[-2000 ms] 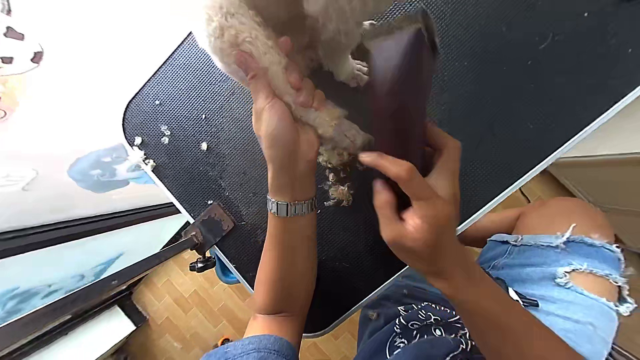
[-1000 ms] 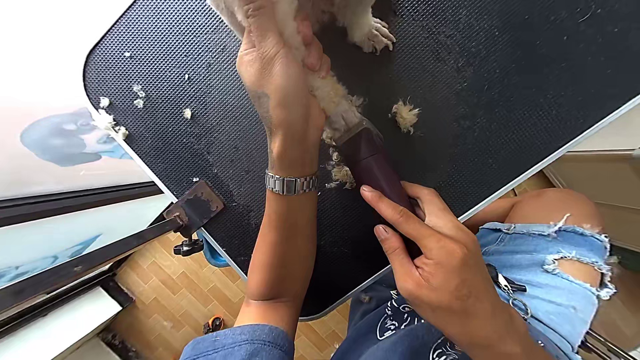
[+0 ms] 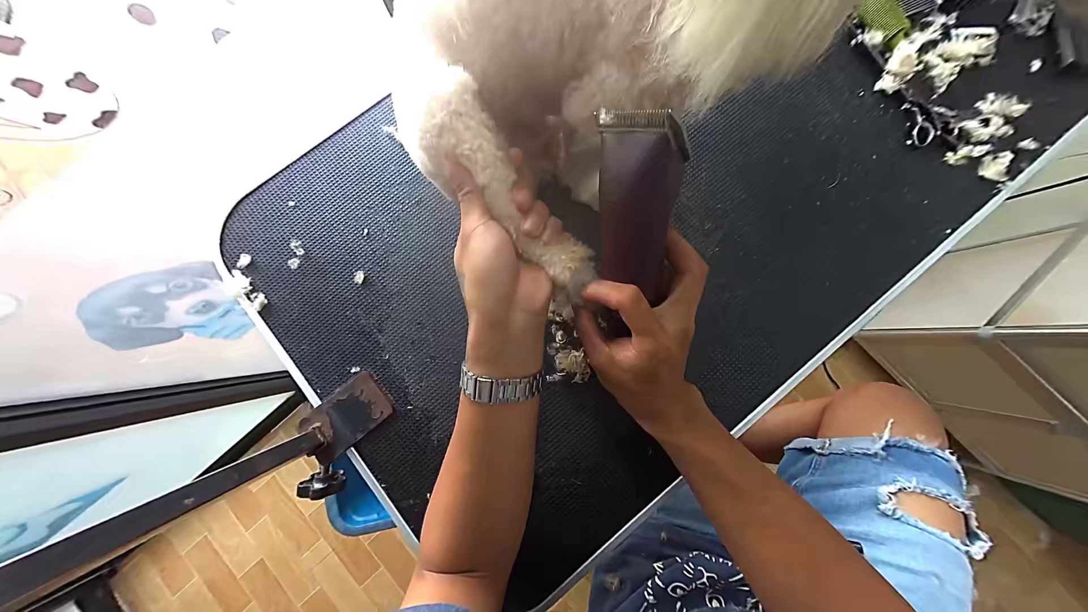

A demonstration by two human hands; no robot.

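A cream-coated dog stands at the top of the black grooming table. My left hand, with a metal watch at the wrist, grips one of its legs from below. In my right hand is a dark purple hair clipper, upright, its toothed metal blade at the top and off the leg. The thumb and index finger of that hand touch the paw end of the leg. Clipped hair tufts lie just below the paw.
Scissors, a green comb and heaps of cut hair lie at the upper right. A metal arm with a clamp bracket meets the table's left edge. A blue container shows below it.
The clipper blade was against the lower leg one second ago; now it points up, away from the leg. My right fingers have come to the paw. My left hand still holds the leg.
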